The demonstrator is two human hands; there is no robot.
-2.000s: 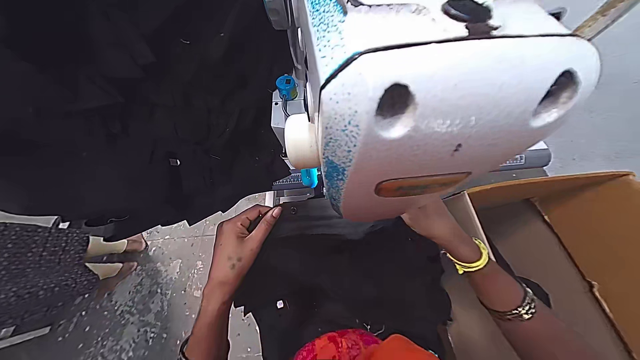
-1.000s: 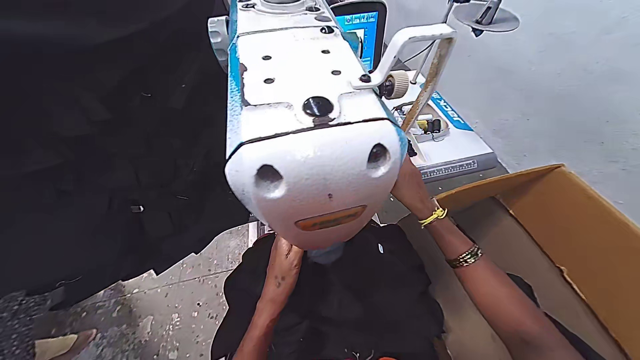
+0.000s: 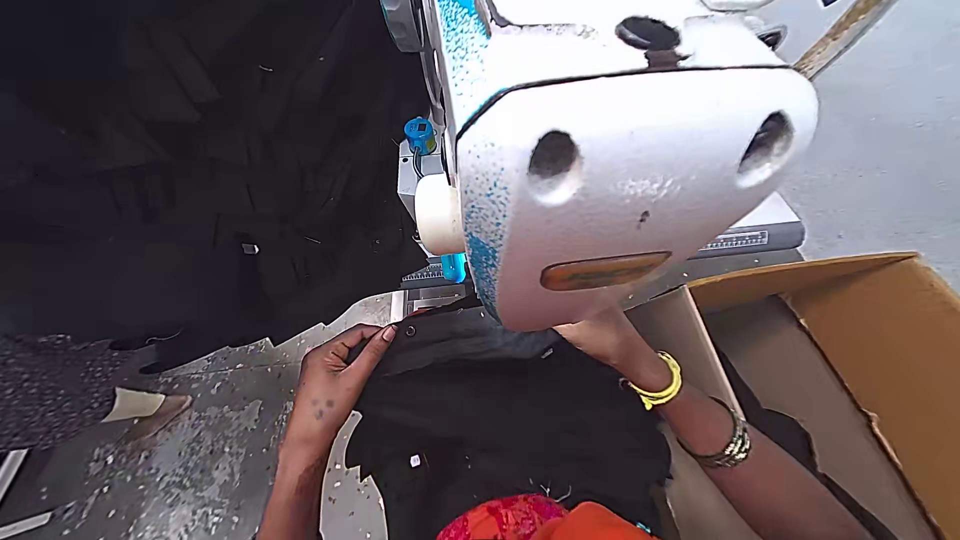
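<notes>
My left hand [image 3: 349, 360] pinches the edge of a black fabric piece [image 3: 517, 420] between thumb and fingertips, left of the white and blue sewing machine head [image 3: 637, 180]. A small round dark button or snap [image 3: 410, 331] shows on the cloth beside my thumb. My right hand [image 3: 600, 334] lies on the same fabric to the right, its fingers hidden beneath the machine head, so its grip cannot be seen. The needle and presser foot are hidden too. The fabric hangs toward my lap, with small white bits on it.
A large heap of black fabric [image 3: 210, 165] covers the left side. An open cardboard box [image 3: 862, 330] stands at the right, close to my right forearm. Another person's foot [image 3: 161, 412] and patterned clothing [image 3: 52, 390] show at the lower left, above a speckled floor [image 3: 187, 480].
The view has shifted strongly between frames. One second ago my left hand was partly hidden by the machine head; now it shows at the left, pinching the fabric edge, as two seconds ago.
</notes>
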